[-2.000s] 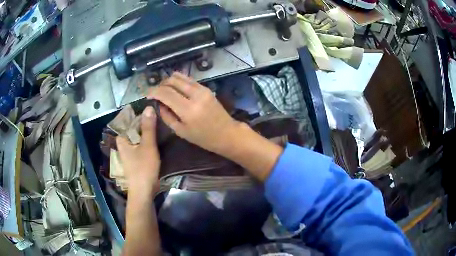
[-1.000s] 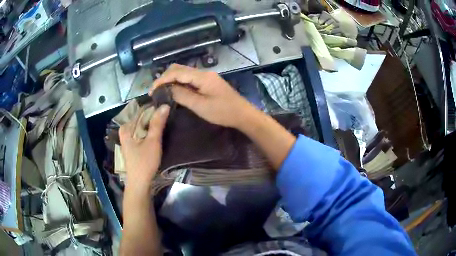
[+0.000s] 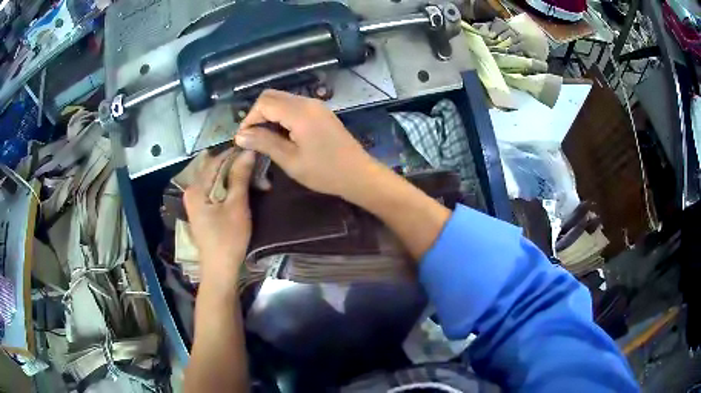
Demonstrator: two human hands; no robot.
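Observation:
A stack of dark brown cut pieces (image 3: 307,219) with pale layered edges lies across the open dark tray (image 3: 492,153). My left hand (image 3: 219,207) holds beige cloth (image 3: 219,175) between its fingers at the stack's upper left corner. My right hand (image 3: 296,142) is bent over the same corner, its thumb and index fingertips pinched together at my left fingertips. What lies between the right fingertips is mostly hidden; a brown corner shows just below. A shiny dark sheet (image 3: 330,315) lies below the stack.
Beyond the hands is a metal bed plate (image 3: 415,65) with a blue-grey roller bracket (image 3: 269,54). Checked cloth (image 3: 438,138) lies in the tray at right. Tied beige bundles (image 3: 96,307) are at left. A clear plastic bag (image 3: 538,173) and a brown board (image 3: 611,165) are at right.
The top brown piece's lower edge has shifted and now shows a pale line. My right fingers have closed in tighter on the corner beside my left fingertips. The view has shifted slightly since the earliest frame.

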